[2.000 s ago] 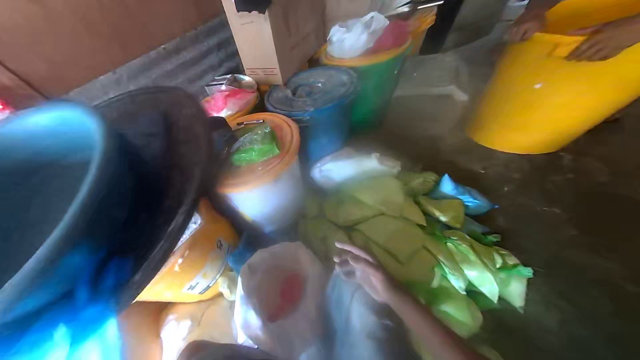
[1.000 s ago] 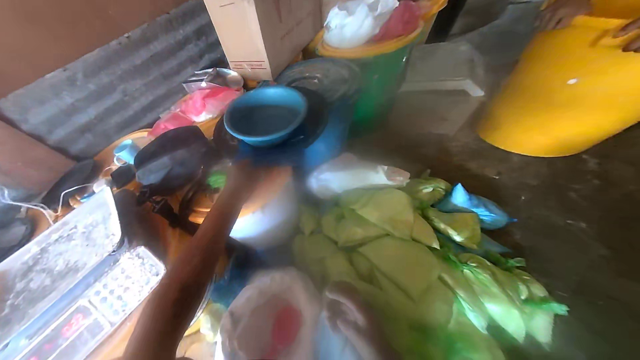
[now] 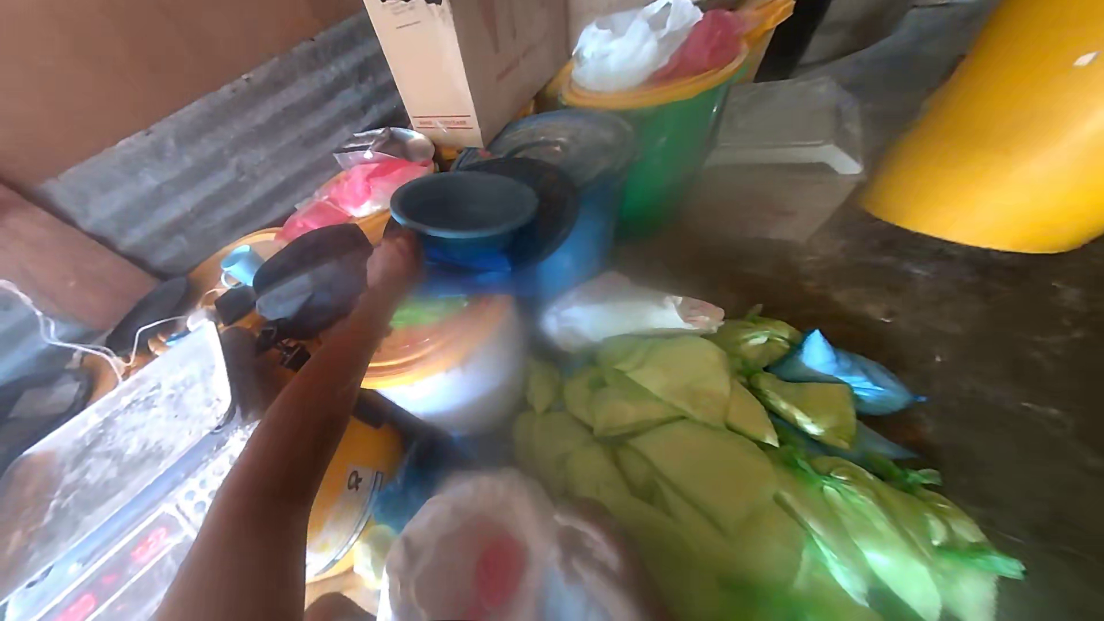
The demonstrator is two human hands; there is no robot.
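Observation:
My left hand [image 3: 392, 259] reaches forward to the left edge of a round blue basin [image 3: 464, 205]; blur hides whether its fingers grip the rim. The basin sits with a black round lid [image 3: 556, 211] over blue containers. Below it is a white bucket with an orange lid [image 3: 401, 358], a green bag on top. My right hand [image 3: 604, 543] is a brown blur at the bottom, beside an open whitish plastic bag [image 3: 431, 552] with something red inside; its fingers cannot be made out. Many filled green plastic bags [image 3: 690, 466] lie to the right of it.
A digital scale [image 3: 121, 440] with a metal plate stands at the lower left, near a dark pan-shaped thing [image 3: 315, 276]. Behind are a cardboard box [image 3: 470, 69] and a green bucket [image 3: 660, 155]. A large yellow container [image 3: 1009, 138] stands at the right.
The blue basin and black lid have moved from close at the left to farther off over the blue containers, uncovering the scale. My right hand has moved from above the green bags toward the whitish bag.

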